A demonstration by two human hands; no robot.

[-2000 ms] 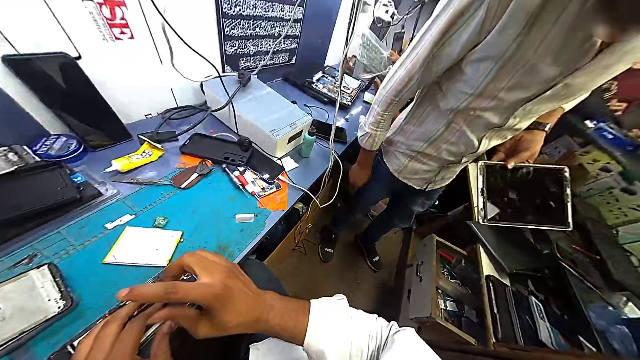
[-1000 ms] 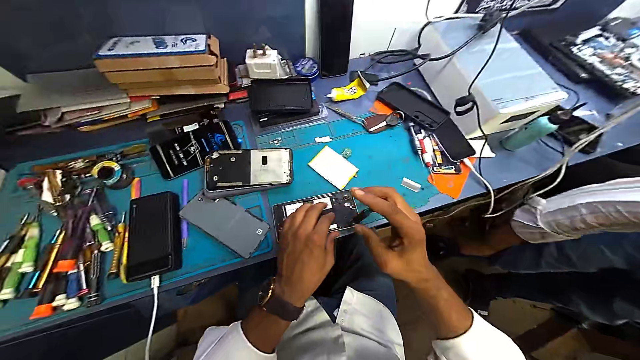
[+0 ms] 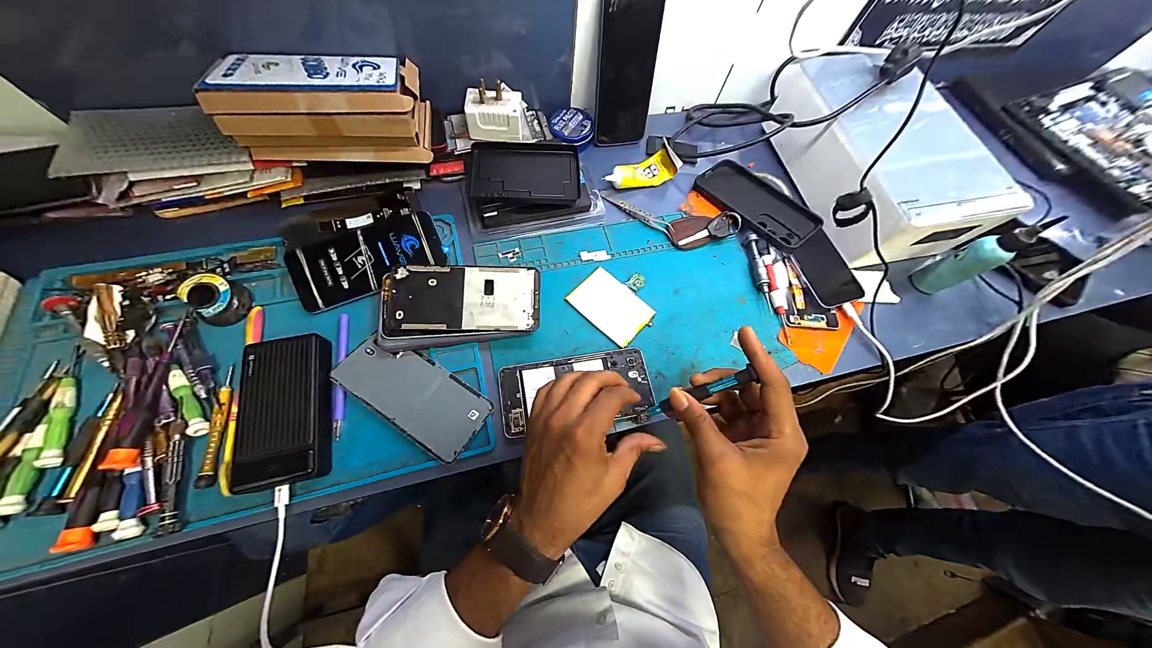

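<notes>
An opened smartphone body [image 3: 515,394] lies at the front edge of the blue repair mat [image 3: 711,310]. My left hand [image 3: 583,441] rests over it, fingers bent onto its inner side, thumb apart. In my right hand [image 3: 742,441] is a black and blue precision screwdriver [image 3: 715,385], pinched by thumb and fingers, its lower end near the phone's right end. Behind the phone lies a white battery [image 3: 610,306]. A grey phone back cover [image 3: 414,398] is left of the phone, and a phone frame [image 3: 459,300] lies behind that cover.
Many screwdrivers [image 3: 126,450] crowd the left side beside a black power bank [image 3: 282,409] on a white cable. Cardboard boxes [image 3: 315,117] stand behind. Scissors [image 3: 693,229], a yellow glue tube [image 3: 646,171], a pale machine [image 3: 900,162] and a teal bottle [image 3: 958,264] are right. A person's legs [image 3: 981,504] show at lower right.
The view has swung left and down to the mat since two seconds ago. Compared with one second ago, my right hand is turned more upright and the screwdriver shows plainly in it.
</notes>
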